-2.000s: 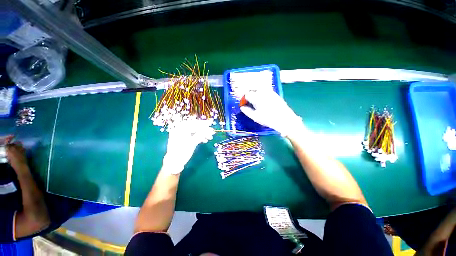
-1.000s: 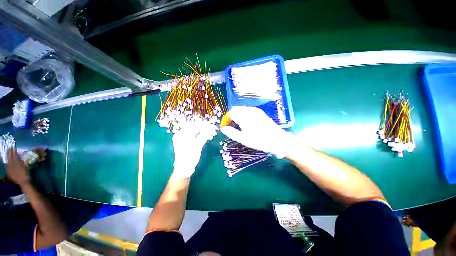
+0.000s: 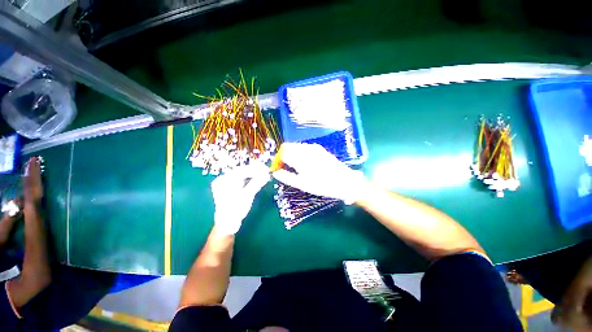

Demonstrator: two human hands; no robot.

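Observation:
My left hand (image 3: 235, 196), in a white glove, is at the near edge of a fanned heap of yellow and red-brown wire leads (image 3: 235, 126) with white ends. My right hand (image 3: 318, 172), gloved, with an orange-yellow spot at the thumb, meets the left fingertips. The fingers look pinched together; what they hold is too small and blurred to tell. A small blue tray (image 3: 356, 123) behind my right hand holds white parts (image 3: 318, 104) and dark blue-purple ones. A flat harness pile (image 3: 300, 206) lies partly under my right hand.
A separate wire bundle (image 3: 495, 155) lies to the right, beside a large blue tray (image 3: 559, 149) with few white pieces. A pale metal rail (image 3: 454, 74) runs behind. A clear plastic bag (image 3: 39, 107) and a neighbour's arms (image 3: 36, 227) are at left. A printed card (image 3: 365, 275) hangs below.
My right hand has come from the small blue tray to the left fingertips. My left hand has drawn slightly back from the heap. The neighbour's hands have moved. The camera view has shifted a little.

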